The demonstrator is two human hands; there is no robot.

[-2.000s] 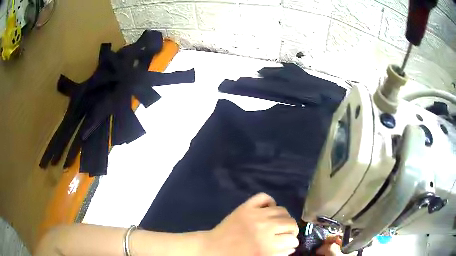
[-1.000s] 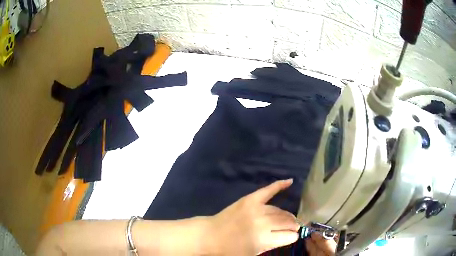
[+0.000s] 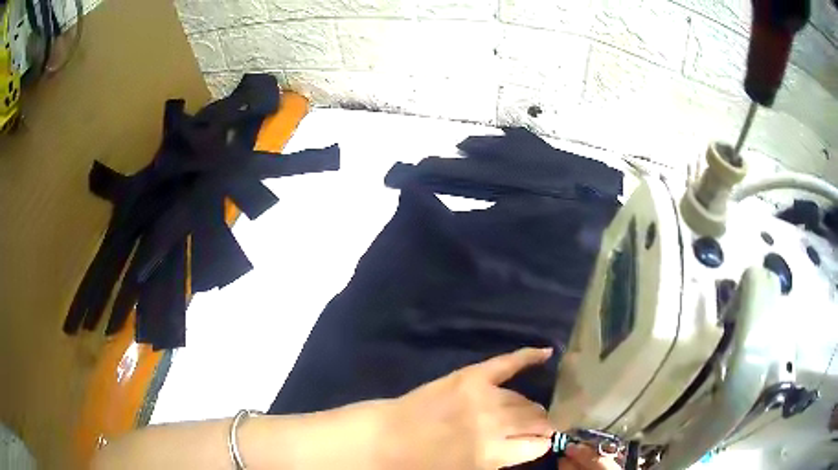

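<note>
The black garment panel point(image 3: 441, 285) lies on the white table left of the sewing machine head point(image 3: 634, 303). My left hand point(image 3: 478, 413) rests on the panel's near part, index finger extended, other fingertips beside the presser foot area point(image 3: 588, 441). It presses the fabric flat and does not visibly grip it. Only a few fingers of my right hand point(image 3: 593, 456) show under the machine head at the bottom edge; the rest is hidden. The needle is hidden.
A fanned pile of black strips point(image 3: 184, 193) lies over the orange table edge point(image 3: 283, 124). A second stack of black pieces point(image 3: 524, 165) lies near the white brick wall point(image 3: 413, 55). A screwdriver point(image 3: 770, 55) stands atop the machine. Brown board point(image 3: 101, 92) is at left.
My left hand has opened from curled fingers to an extended index finger. The panel's top edge has moved up-left against the back stack. The view has shifted slightly.
</note>
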